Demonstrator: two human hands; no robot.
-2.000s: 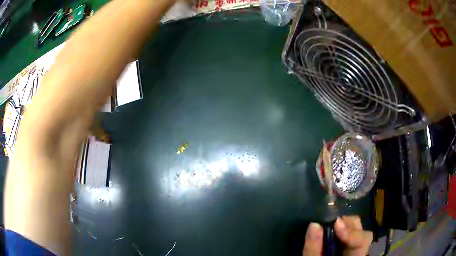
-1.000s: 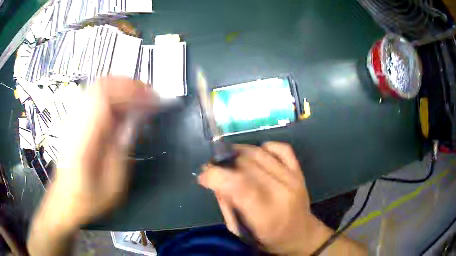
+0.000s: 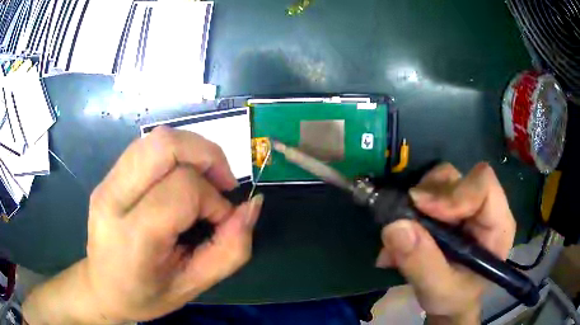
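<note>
A green circuit board [image 3: 286, 119] with a bare square patch and a small white label lies on the mat. A white LCD panel [image 3: 210, 130] lies at its left end, joined by an orange flex cable [image 3: 261, 151]. My right hand [image 3: 455, 228] holds the soldering iron [image 3: 407, 209] by its black handle; the tip is at the flex cable's right edge. My left hand [image 3: 172, 216] pinches a thin solder wire [image 3: 259, 174] whose end reaches the flex cable near the tip. The left hand covers the panel's lower part. An orange tail [image 3: 403, 155] sticks out at the board's right end.
Piles of loose white LCD panels [image 3: 95, 38] fan out at the upper left and left. A round red-and-white tin [image 3: 533, 119] with a silvery top stands at the right, below a fan's wire guard [image 3: 556, 32]. The mat's [image 3: 305, 254] front edge curves near the wearer.
The view has moved closer over the board. A white panel now lies at the board's left end. The iron tip has come to the flex cable, and the left hand has come in with solder wire.
</note>
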